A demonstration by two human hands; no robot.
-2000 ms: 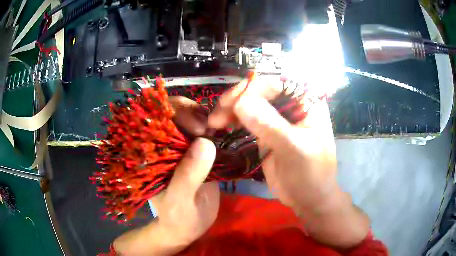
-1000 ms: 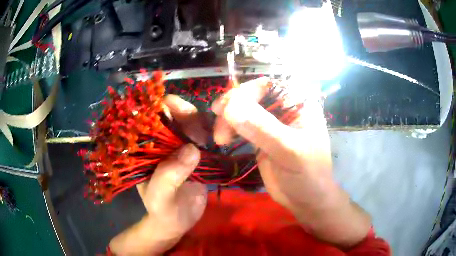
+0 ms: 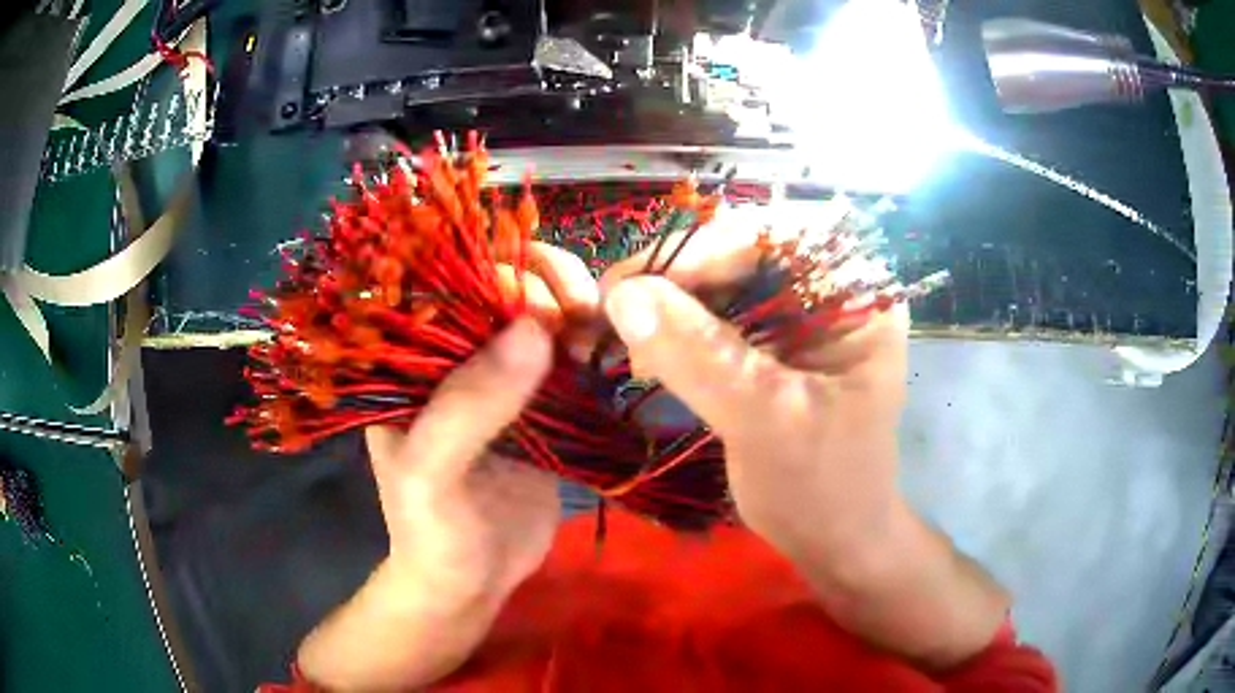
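A thick bundle of red and black wire leads [image 3: 393, 311] spans both hands above the machine's front edge. Its left end fans out with orange-red wire seals. At the right, wire ends with silver-white tips [image 3: 833, 257] spread beyond my right hand. My left hand [image 3: 467, 460] grips the bundle from below, thumb on top. My right hand [image 3: 772, 406] holds the right part, with a few dark wires with orange seals [image 3: 688, 203] standing up at its thumb and finger. A thin yellow-orange loop [image 3: 630, 485] lies around the wires between the hands. The fingers beneath the bundle are partly hidden.
The black crimping machine [image 3: 406, 61] and its pale front edge [image 3: 637, 165] lie beyond the bundle. Red scraps lie below that edge. White glare and a silver lamp cone [image 3: 1063, 65] are at upper right. Cream paper tape [image 3: 115, 282] and a carrier strip [image 3: 122, 142] are at left.
The bundle's left end has spread and shifted slightly right and up. Dark wires with orange seals now stand up at my right fingertips. The machine appears higher in view.
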